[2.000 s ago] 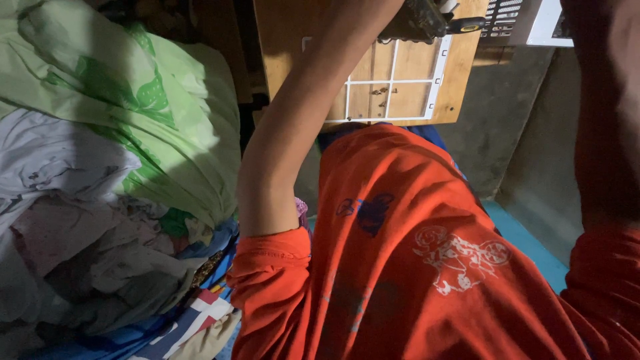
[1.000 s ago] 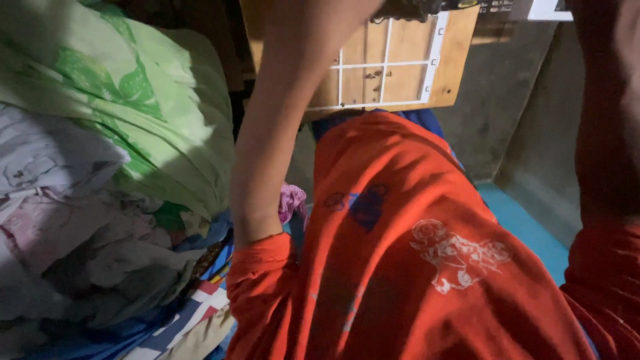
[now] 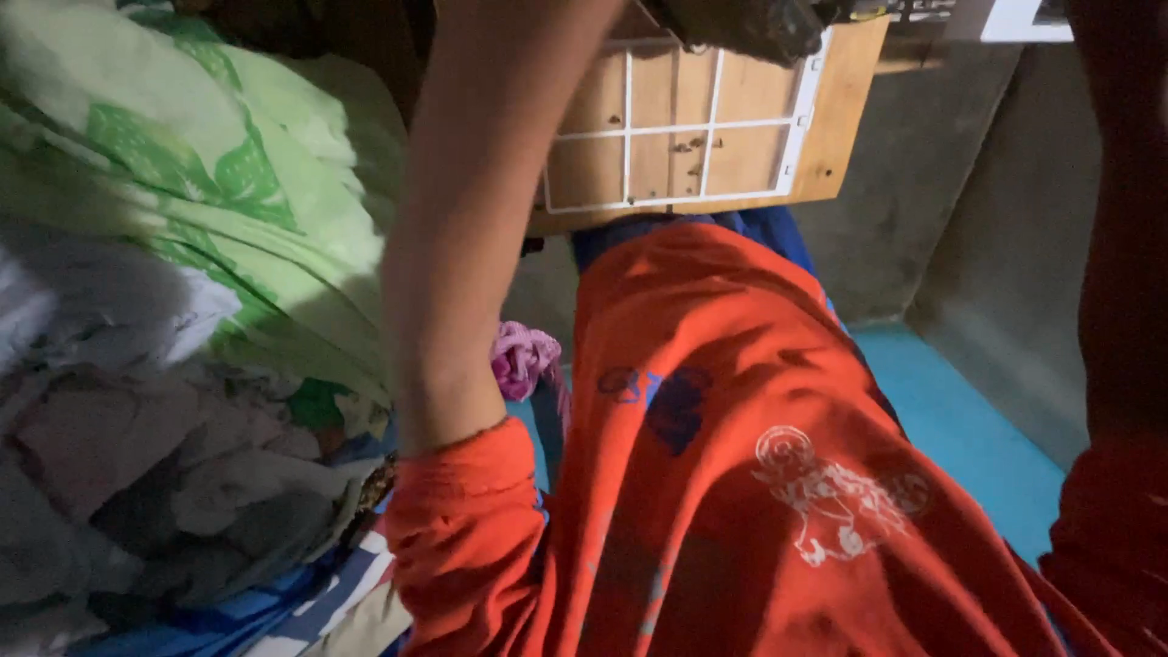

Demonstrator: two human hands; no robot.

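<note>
Both forearms reach up past the top edge of the head view, so neither my left hand nor my right hand shows. What they hold or touch is hidden. Between the forearms, a white wire rack [image 3: 710,123] lies on a wooden board [image 3: 844,109]. A dark object [image 3: 748,23], too cut off to name, overlaps the rack's upper part. Small dark bits [image 3: 691,146] are on the wood seen through the rack. My red shirt [image 3: 721,301] with printed figures fills the lower middle, below the board.
At left is a heap of clothes [image 3: 210,456] with a green patterned cloth [image 3: 274,137] over it. A pink cloth [image 3: 522,360] hangs beside my left forearm. Grey walls [image 3: 995,201] meet a blue surface [image 3: 958,392] at right. A white object [image 3: 1013,20] is at the top right.
The left forearm shifts slightly against the board and rack between frames. The view itself moves a little. The dark object stays at the rack's upper part.
</note>
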